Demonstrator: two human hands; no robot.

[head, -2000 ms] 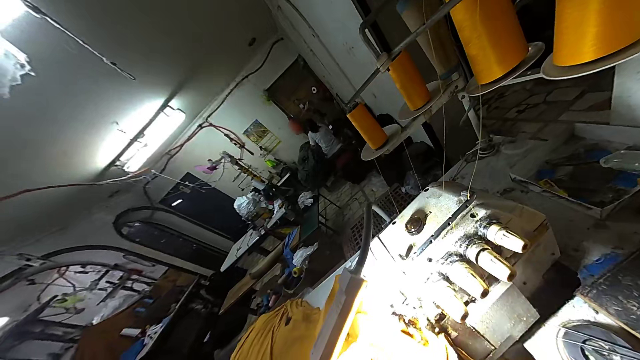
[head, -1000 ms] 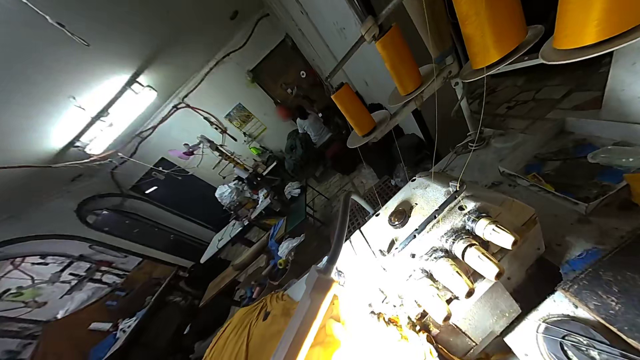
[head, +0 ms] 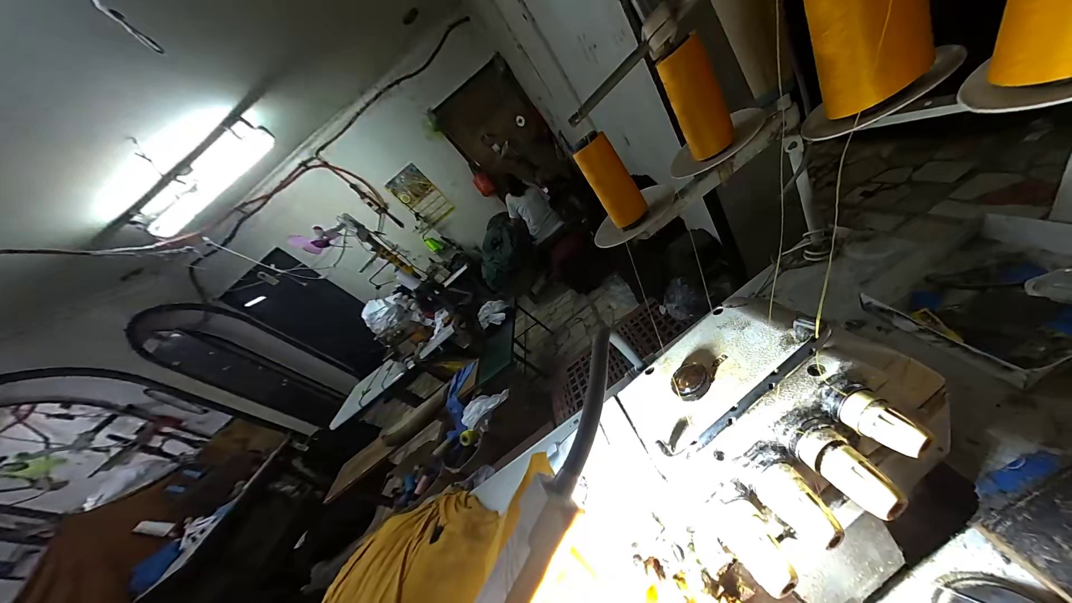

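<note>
Neither of my hands shows in the head view. An overlock sewing machine (head: 687,419) stands at the lower right, with several thread tension knobs (head: 863,477) on its front. Glare from a lamp (head: 536,536) beside it washes out the needle area. Yellow fabric (head: 419,553) lies bunched at the bottom, left of the machine. Cones of orange thread (head: 611,180) stand on a thread stand above, and strands run down from it to the machine.
A tray (head: 946,335) with odds and ends lies right of the machine. A person (head: 536,213) is at the far wall. Cluttered worktables (head: 368,389) stand at the middle left, near a plastic crate (head: 590,373). A lit tube lamp (head: 209,172) hangs above.
The view has shifted slightly. Nothing else has plainly changed.
</note>
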